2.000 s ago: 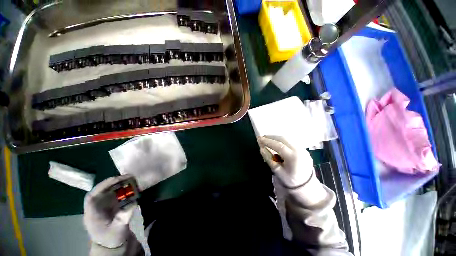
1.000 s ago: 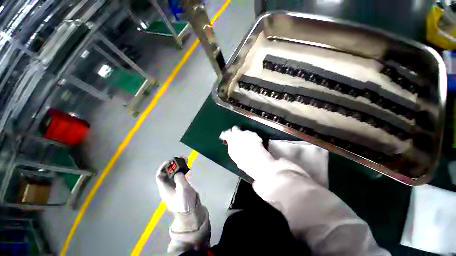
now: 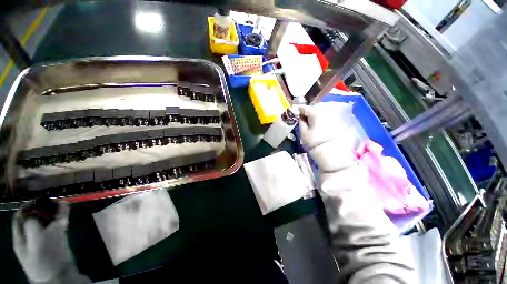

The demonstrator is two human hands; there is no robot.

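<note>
My gloved left hand (image 3: 41,241) is low at the left, blurred, closed on a dark ferrite-core transformer (image 3: 44,208) in front of the tray's near edge. My gloved right hand (image 3: 328,130) is at the metal top of the white dispenser bottle (image 3: 279,129), fingers bent and close together; what they hold is hidden. The steel tray (image 3: 238,145) has pale lining and rows of dark transformers (image 3: 130,117). A white wiping cloth (image 3: 139,222) with grey smudges lies by the tray's near edge. Another white cloth (image 3: 276,180) lies right of the tray.
A yellow box (image 3: 268,100) with white contents, a blue box (image 3: 240,80) with a perforated item and another yellow box (image 3: 222,43) stand behind the bottle. A blue tray (image 3: 400,147) with a pink cloth (image 3: 386,180) is at the right. A metal rail crosses above.
The view has swung right from the floor and aisle back to the bench. My right hand has gone from the bench's left end to the bottle. My left hand is now beside the tray's near-left corner.
</note>
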